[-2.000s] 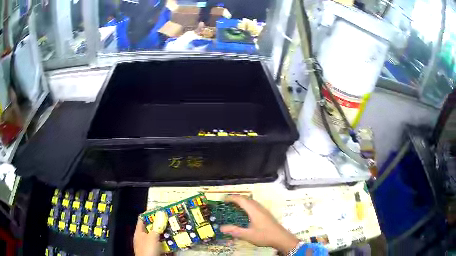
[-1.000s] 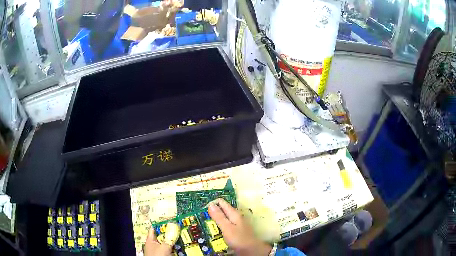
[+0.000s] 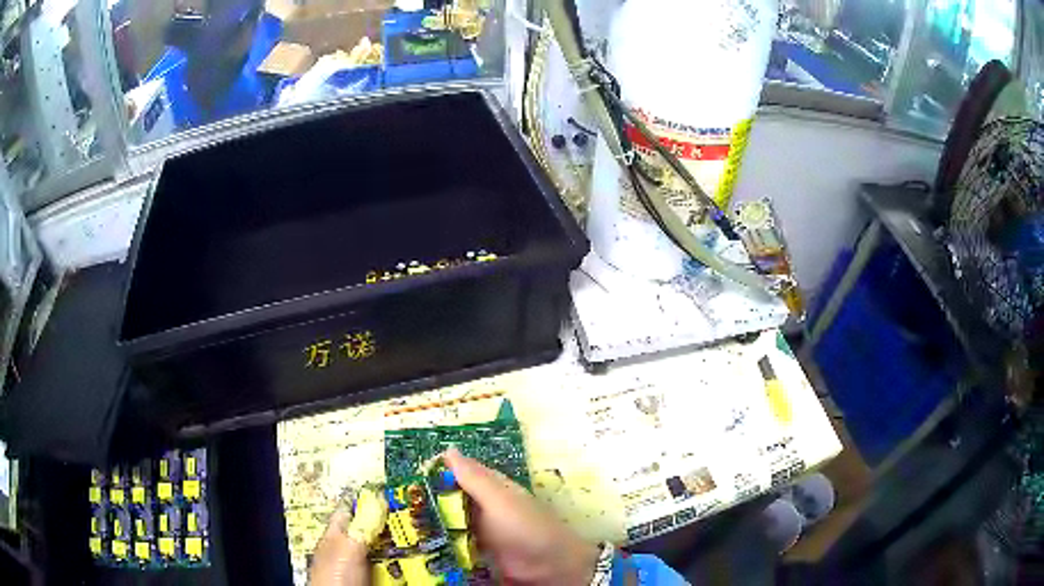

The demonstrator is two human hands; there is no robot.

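Observation:
My left hand (image 3: 346, 547), with a yellowish cover on a fingertip, grips the left side of a populated circuit board (image 3: 414, 529) with yellow, blue and dark parts. My right hand (image 3: 515, 529) grips the same board's right side, with fingers at its upper edge. The board is tilted, and its lower part is cut off by the bottom edge. Another green board (image 3: 452, 441), its bare side up, lies behind the hands on the printed, cardboard-like surface (image 3: 675, 435).
A black bin (image 3: 343, 303) with boards inside stands behind. A black tray (image 3: 235, 504) with rows of boards is at left. A white drum (image 3: 687, 80), hose (image 3: 653, 195) and hanging dispensing gun (image 3: 765, 246) are at right. A yellow-handled tool (image 3: 776, 392) lies on the surface.
My right hand moved from beside the bare-side-up board onto the held board. The held board is now tilted differently, and its parts look closer together. The view has turned right.

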